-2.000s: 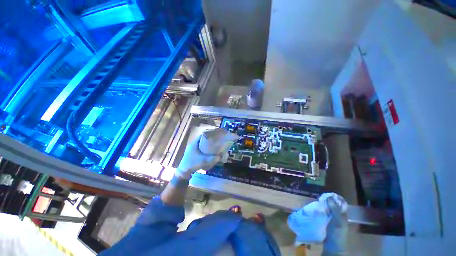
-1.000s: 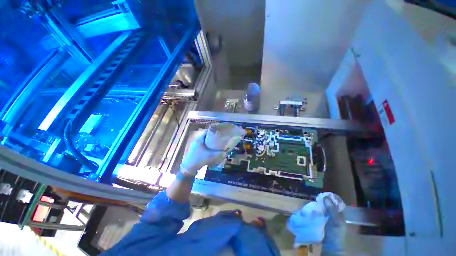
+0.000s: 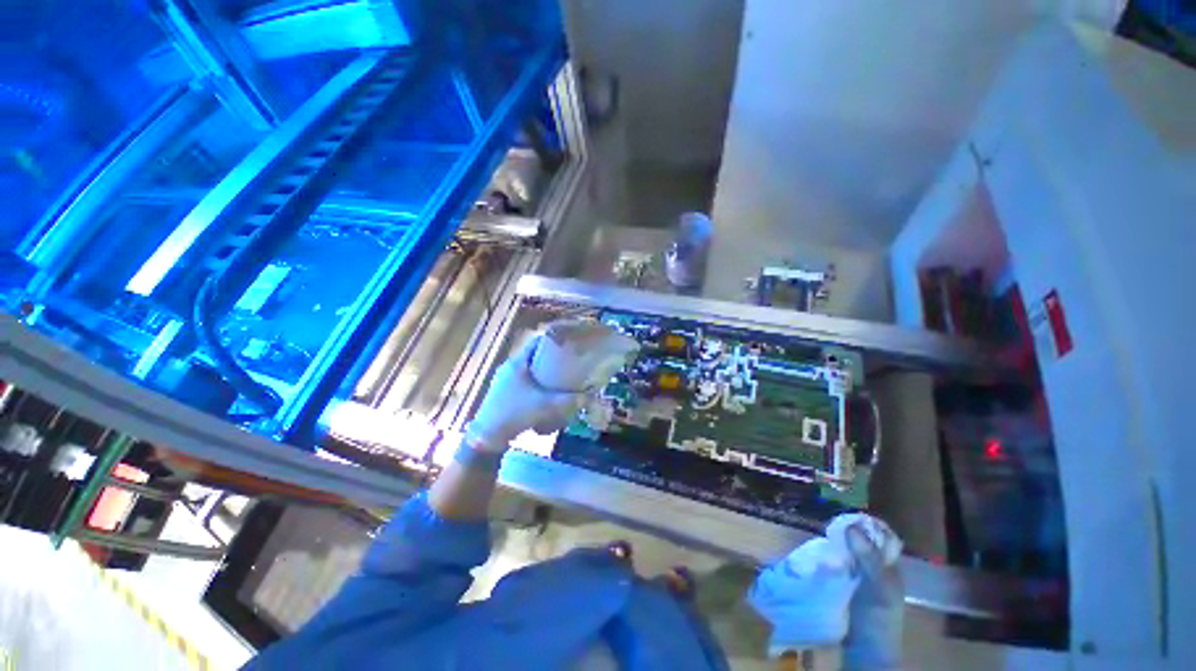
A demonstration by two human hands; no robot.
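Note:
A green circuit board (image 3: 767, 406) with white outlines and orange-brown parts lies between two silver conveyor rails (image 3: 656, 509), with a black strip (image 3: 682, 480) along its near edge. My gloved left hand (image 3: 514, 393) holds a pale, palm-sized applicator (image 3: 575, 357) over the board's left end; whether it touches the board cannot be told. My gloved right hand (image 3: 876, 596) is near the front rail at the lower right, closed on a crumpled white rag (image 3: 807, 590). A small brown piece shows under the rag.
A blue-windowed machine (image 3: 302, 223) stands at the left and a pale machine (image 3: 1115, 393) with a red light at the right. Behind the rear rail are a purplish-grey cup (image 3: 687, 252) and a metal fixture (image 3: 792, 283). A shallow black tray (image 3: 282, 570) is on the floor, lower left.
The view has shifted, so the board and machines sit further right in the picture. My left hand with the applicator stays over the board's left end. My right hand still holds the rag.

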